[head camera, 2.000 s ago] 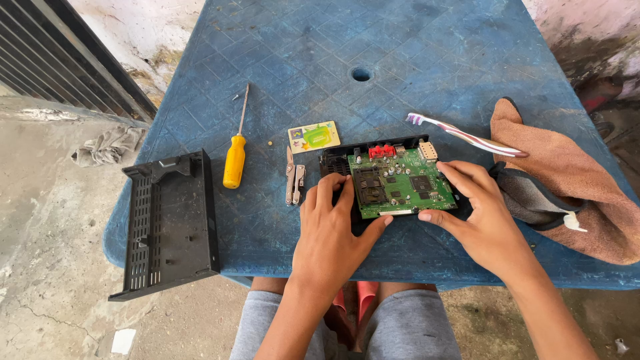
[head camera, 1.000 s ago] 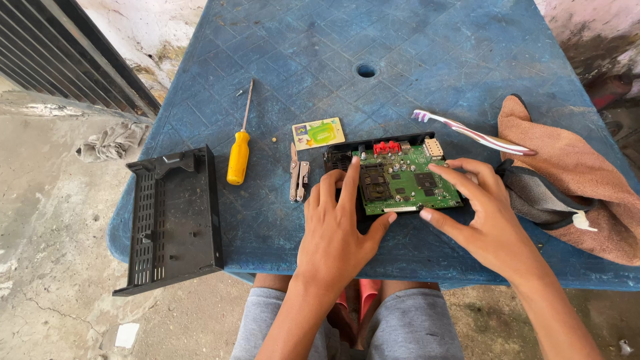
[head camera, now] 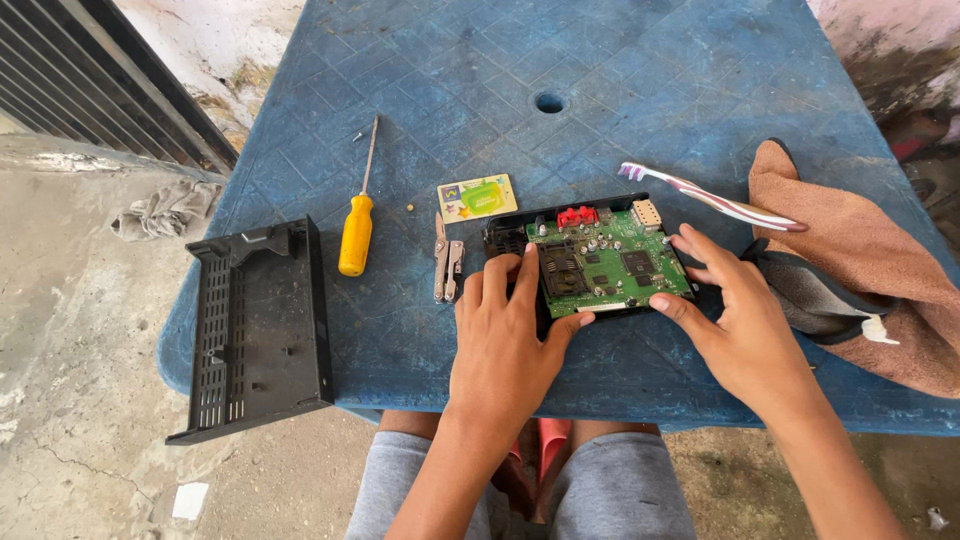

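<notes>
A green circuit board (head camera: pixel 607 262) lies in a black plastic housing (head camera: pixel 517 217) near the table's front edge. It carries a red connector block (head camera: pixel 577 217), a metal-shielded tuner (head camera: pixel 645 214) and a dark card reader (head camera: pixel 562 268). My left hand (head camera: pixel 506 322) rests at the left end, its fingertips over the housing and board side and its thumb at the front edge. My right hand (head camera: pixel 727 315) is at the right end, thumb by the front right corner and fingers along the right side. Neither hand is closed round a tool.
On the blue plastic table (head camera: pixel 465 105) lie a yellow-handled screwdriver (head camera: pixel 356 236), a small screw (head camera: pixel 358 136), a folding multi-tool (head camera: pixel 448 262), a printed card (head camera: pixel 478 198) and a toothbrush (head camera: pixel 705 196). A brown cloth (head camera: pixel 840 217) lies right; a black slotted cover (head camera: pixel 262 330) overhangs the left edge.
My right fingers, which were over the board's right part a second ago, are now at its right side. The left hand stays at the left end.
</notes>
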